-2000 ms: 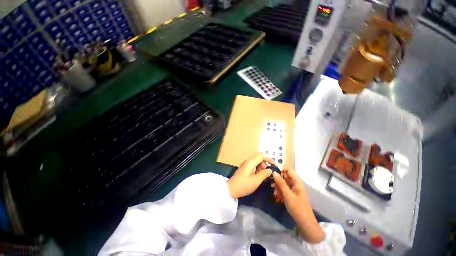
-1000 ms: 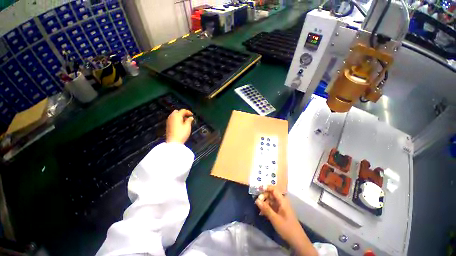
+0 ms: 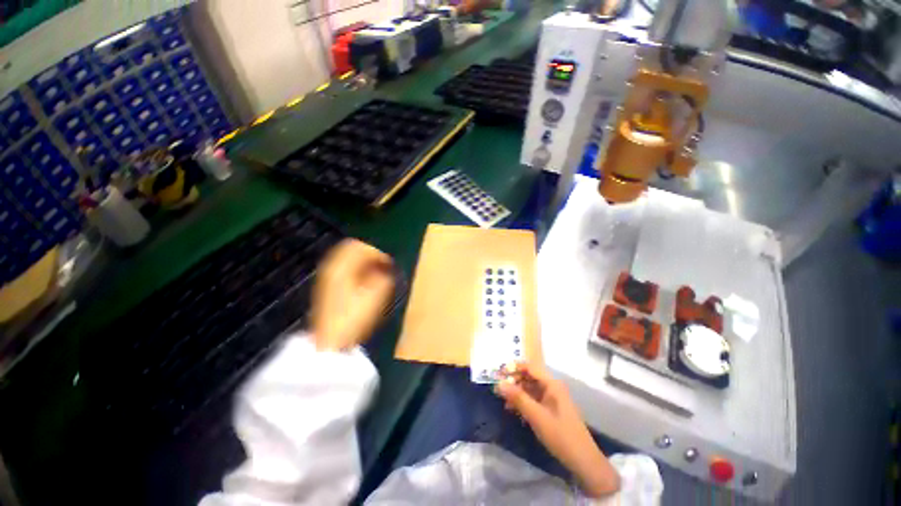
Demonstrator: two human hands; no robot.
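My left hand [image 3: 351, 294] is blurred over the right end of the near black blister tray [image 3: 237, 296]; whether it holds anything cannot be told. My right hand [image 3: 543, 407] is at the near end of the white dotted adhesive sheet [image 3: 501, 311], its fingers closed together at the sheet's lower edge. Any small part between those fingers is too small to make out. The sheet lies on the tan pad [image 3: 435, 296] and sticks out past its near edge.
The dispensing robot's white bed [image 3: 682, 242] is at the right, with red-brown nests [image 3: 630, 333], a round white cap [image 3: 704, 351] and a red button [image 3: 722, 468]. The gold-orange head [image 3: 635, 153] hangs above. A second dotted sheet [image 3: 468, 198] and another black tray [image 3: 370, 148] lie beyond the pad.
The hands were together over the pad two seconds ago, then parted. Since one second ago my left hand stays over the near tray, now blurred. The camera view has shifted.
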